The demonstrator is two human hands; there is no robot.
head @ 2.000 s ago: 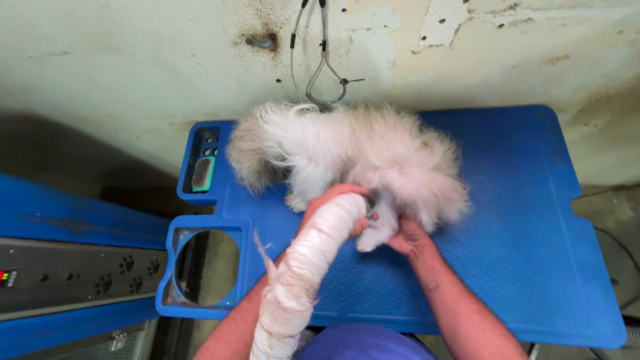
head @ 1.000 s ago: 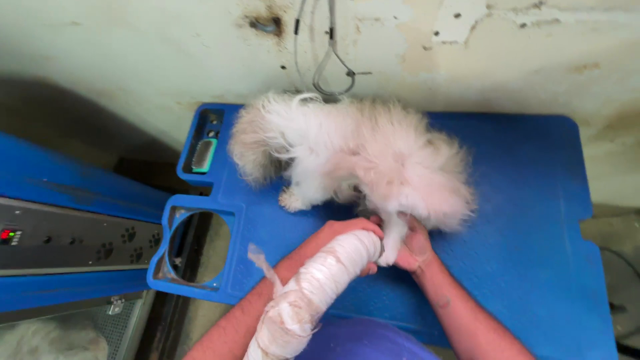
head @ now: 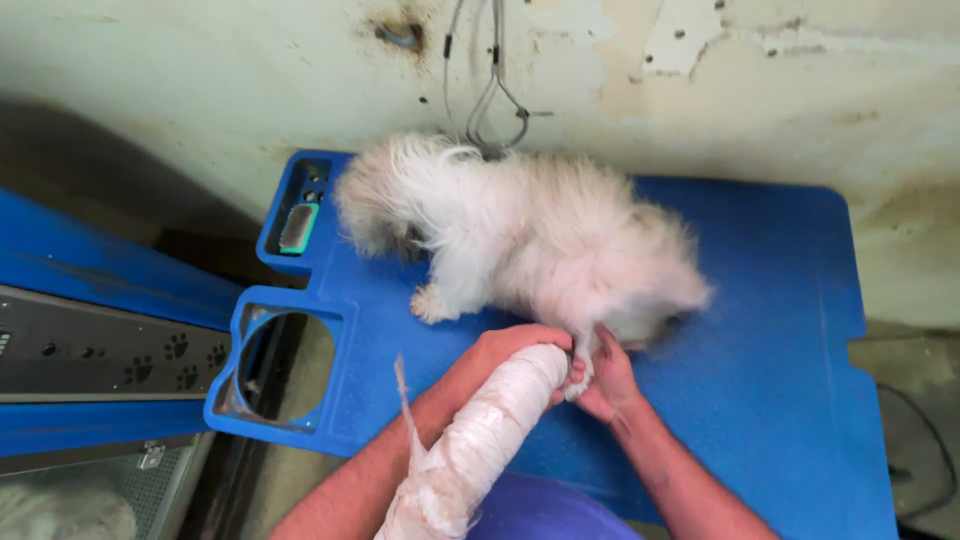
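Note:
A fluffy white and tan dog (head: 517, 217) stands on a blue grooming table (head: 765, 360), its body running left to right. My left hand (head: 525, 341) grips a thick hose wrapped in whitish tape (head: 480, 442), with its end close to the dog's leg; some of the fingers are hidden behind the hose. My right hand (head: 609, 375) holds the lower leg and paw of the dog (head: 581, 371) from the right. The dog's head is lowered at the right, and its face is mostly hidden.
A green-edged slicker brush (head: 298, 228) lies in the table's corner tray. Below it is a round holder ring (head: 217, 405). A wire loop (head: 496, 112) hangs on the stained wall. Blue equipment with a paw-print panel (head: 105, 352) stands at left, above a mesh-fronted cage (head: 161, 480).
The dog's head end has shifted toward the table's front. Both hands remain around the paw and hose end, which sit slightly lower against the table than two seconds ago.

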